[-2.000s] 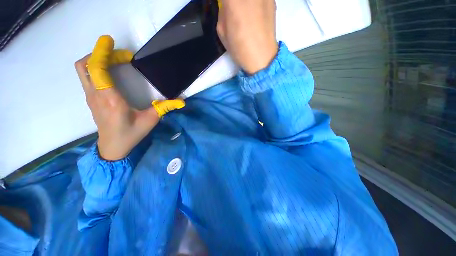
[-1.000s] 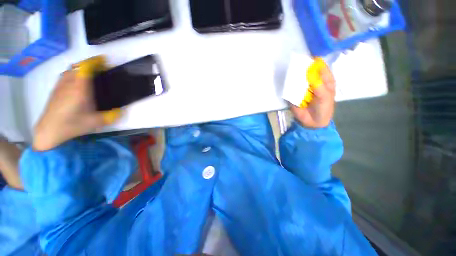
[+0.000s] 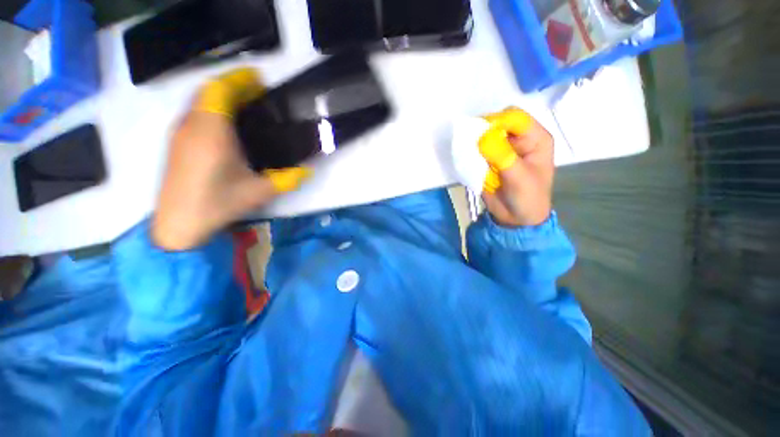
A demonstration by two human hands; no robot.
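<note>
My left hand [image 3: 214,166], with yellow finger cots, grips a glossy black phone or screen assembly [image 3: 299,124] by its left end, thumb on the near edge. The phone is blurred, tilted, and shows a bright reflection; I cannot tell if it touches the bench. My right hand [image 3: 516,171], also in yellow cots, pinches a white wipe [image 3: 469,155] to the right of the phone, apart from it. Another black phone [image 3: 60,166] lies flat on the bench at the left.
White bench top [image 3: 410,128]. Black glossy stacks stand along the far side, one at left [image 3: 201,38], one at centre [image 3: 389,21]. A blue bin [image 3: 534,64] at right holds a silver-topped bottle [image 3: 599,26]; another blue bin [image 3: 79,64] is at left. A blue-clad person [image 3: 51,333] is at left.
My left hand has moved right with a phone towards the middle. A black phone now shows lying at the left. My right hand has shifted slightly left with the wipe.
</note>
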